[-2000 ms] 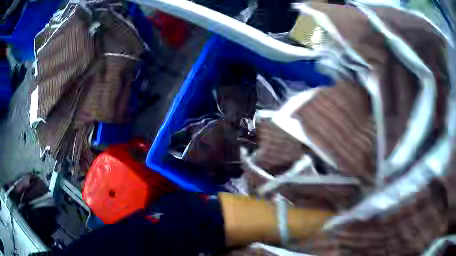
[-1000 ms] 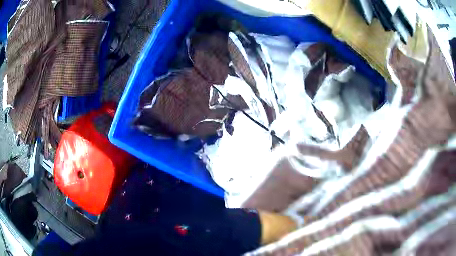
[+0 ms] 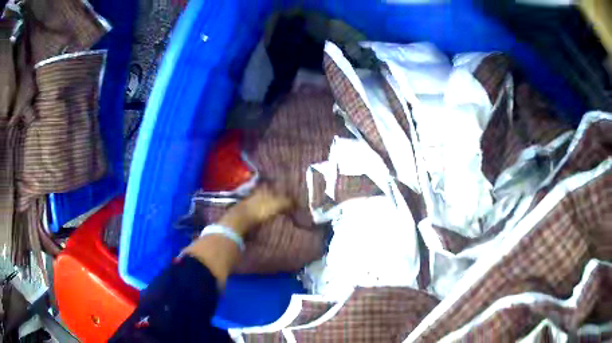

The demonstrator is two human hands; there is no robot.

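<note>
My left hand [image 3: 265,206], with a white band at the wrist, reaches into the large blue tub [image 3: 151,167]. It is blurred and lies against a brown-red plaid panel [image 3: 295,144]; its fingertips are not clear, so I cannot tell whether it grips the cloth. White cloth pieces [image 3: 372,241] lie crumpled beside it among plaid pieces with white edges. A wide plaid cloth with white edging [image 3: 523,248] spreads over the tub's right side and the lower right. My right hand is not in view.
A red stool [image 3: 87,288] stands left of the tub. Plaid pieces [image 3: 64,127] hang over a small blue bin [image 3: 74,206] at the far left. A red patch [image 3: 227,164] shows inside the tub's left wall.
My left hand has come out from the plaid cloth at the lower right and moved left into the tub. The tub appears larger and nearer. The plaid cloth lies lower at the right.
</note>
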